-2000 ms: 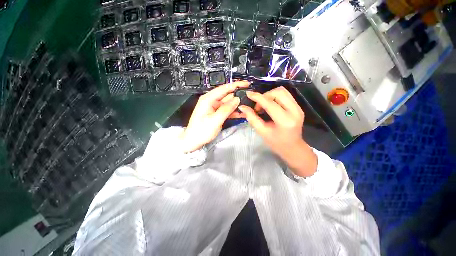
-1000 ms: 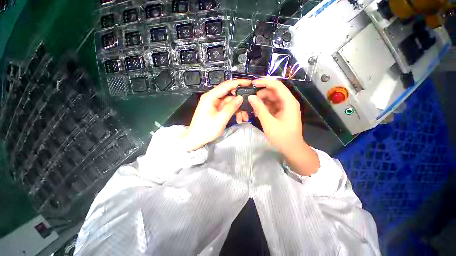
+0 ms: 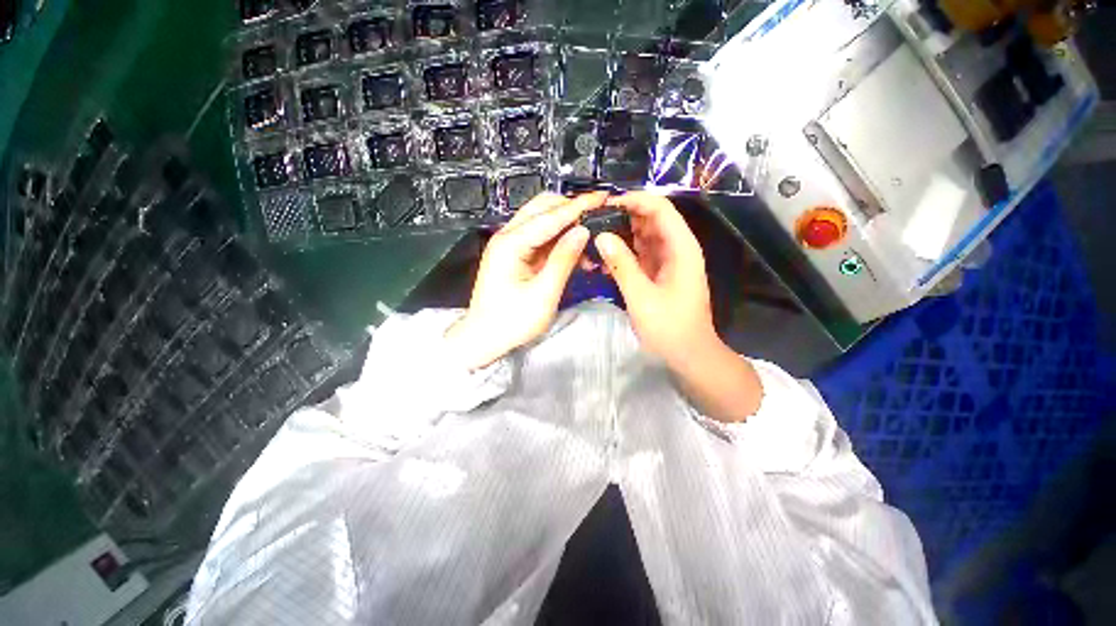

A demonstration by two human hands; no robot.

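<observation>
A small black housing point(image 3: 605, 225) is held between the fingertips of both hands, in front of the smock. My left hand point(image 3: 521, 276) grips its left side with thumb and fingers. My right hand point(image 3: 662, 276) grips its right side the same way. The fingers hide most of the part, so its details cannot be told. A clear blister tray point(image 3: 416, 171) with rows of black parts lies just beyond the hands.
A white benchtop machine point(image 3: 783, 135) with a red stop button point(image 3: 820, 228) and a green button point(image 3: 851, 265) stands at the right. Fanned blister trays point(image 3: 159, 318) lie at the left. A shiny film point(image 3: 680, 159) lies at the tray's right corner. A blue pallet point(image 3: 979, 379) is at lower right.
Two seconds ago the right fingers were spread around the housing's near side. Both hands now hold it evenly from the sides, thumbs close together. The right hand has moved slightly left.
</observation>
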